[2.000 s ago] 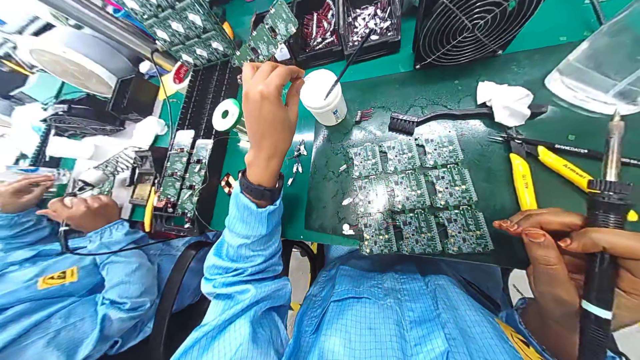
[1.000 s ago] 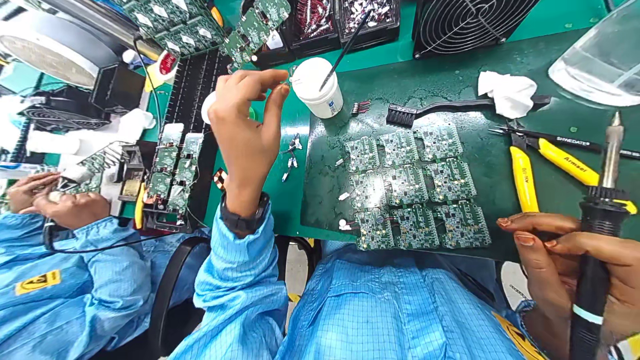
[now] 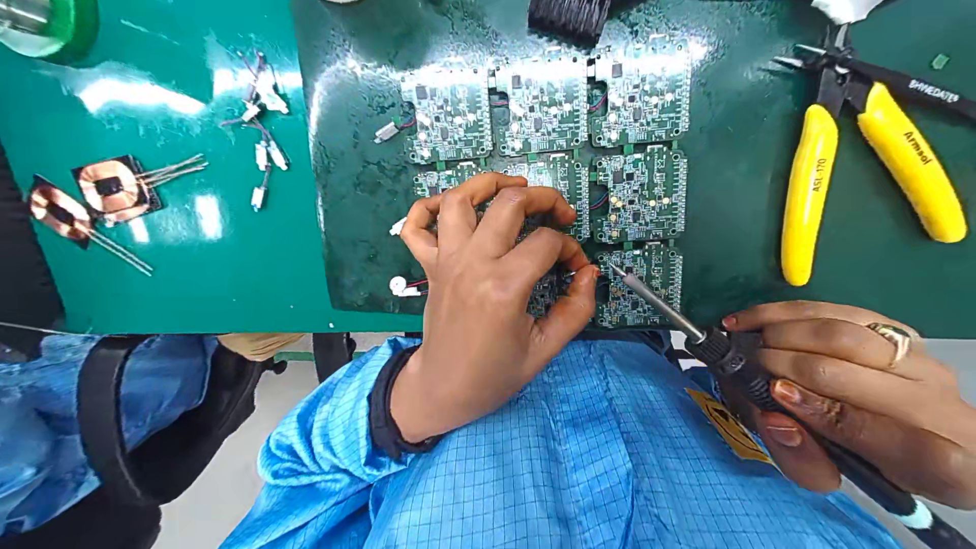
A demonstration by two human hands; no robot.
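My left hand [image 3: 496, 282] is above the lower part of a panel of green circuit boards [image 3: 640, 191], covering several of them. Its thumb and index finger pinch a small part with thin wires, mostly hidden. My right hand [image 3: 846, 389] grips the black handle of a soldering iron [image 3: 659, 305]. The iron's tip points at the lower right board, close to my left fingertips; whether it touches is hard to tell. Short red and dark wires run from the boards to small white-capped parts, one of them a small silver component [image 3: 386, 132] at the left edge.
Yellow-handled cutters [image 3: 812, 191] and black tweezers [image 3: 907, 84] lie at the right. A black brush [image 3: 568, 19] is at the top edge. Two copper coils [image 3: 114, 187] and several small wired components [image 3: 263, 152] lie at the left. A co-worker's blue sleeve [image 3: 175, 381] shows at lower left.
My left hand has come down from beside the white container onto the circuit boards. The soldering iron, earlier held upright at the right, now points at a board. The view has moved closer to the boards.
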